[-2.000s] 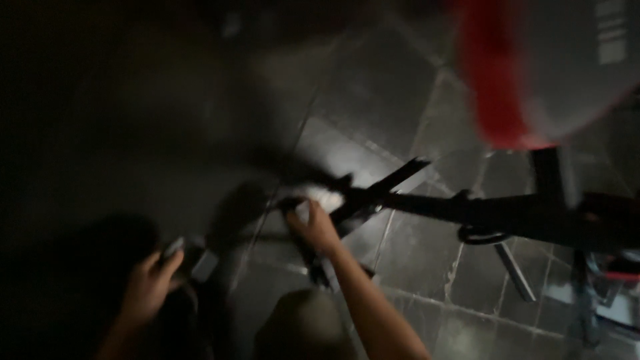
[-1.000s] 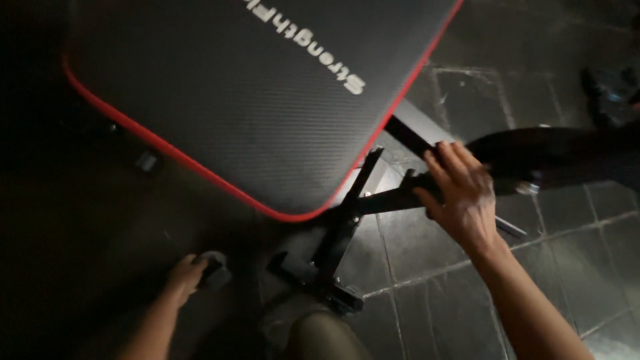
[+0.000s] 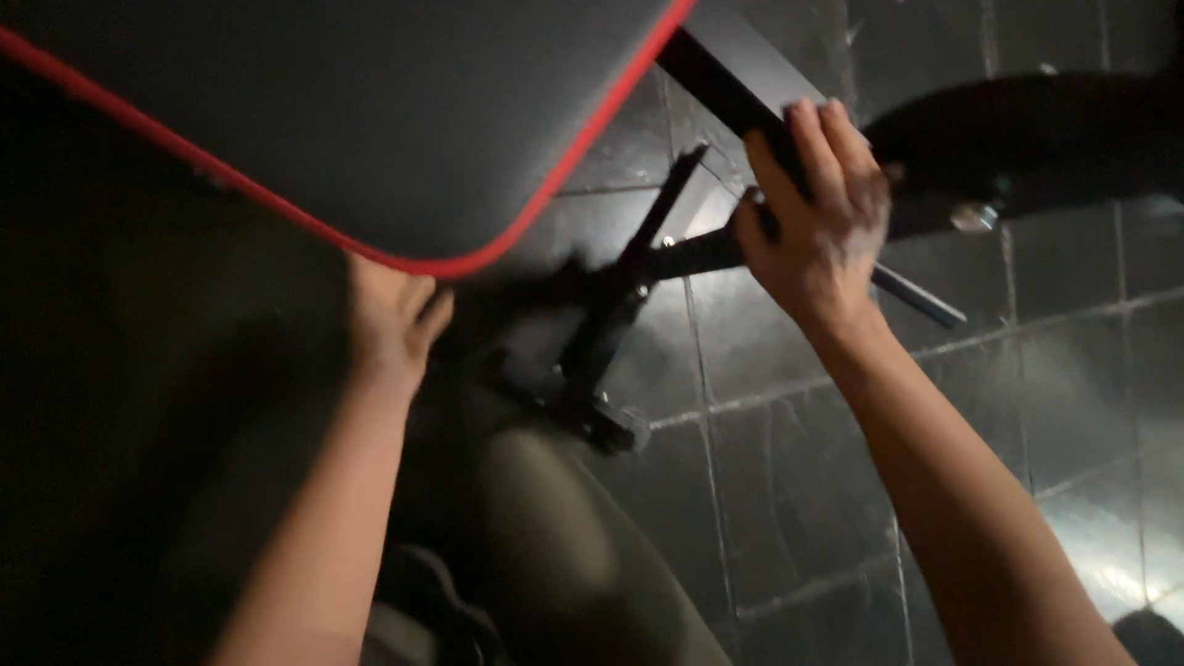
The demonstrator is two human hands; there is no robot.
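Observation:
A black padded board with red edging, part of a weight bench, fills the upper left. Beneath its near corner is my left hand, its fingertips partly hidden by the pad; whether it grips anything there is unclear. My right hand lies over the black metal frame right of the pad, fingers bent around a bar; the palm side is hidden. The frame's dark foot bar slants down between my hands, with bolts along it.
Dark floor tiles with pale joints lie under the frame. A metal bar end sticks out below my right wrist. My knee is at the lower middle. The left side is deep in shadow.
My left hand has moved from the dark floor area at lower left up to the pad's corner. My right hand, at the foot bar two seconds ago, is on the frame beside the pad.

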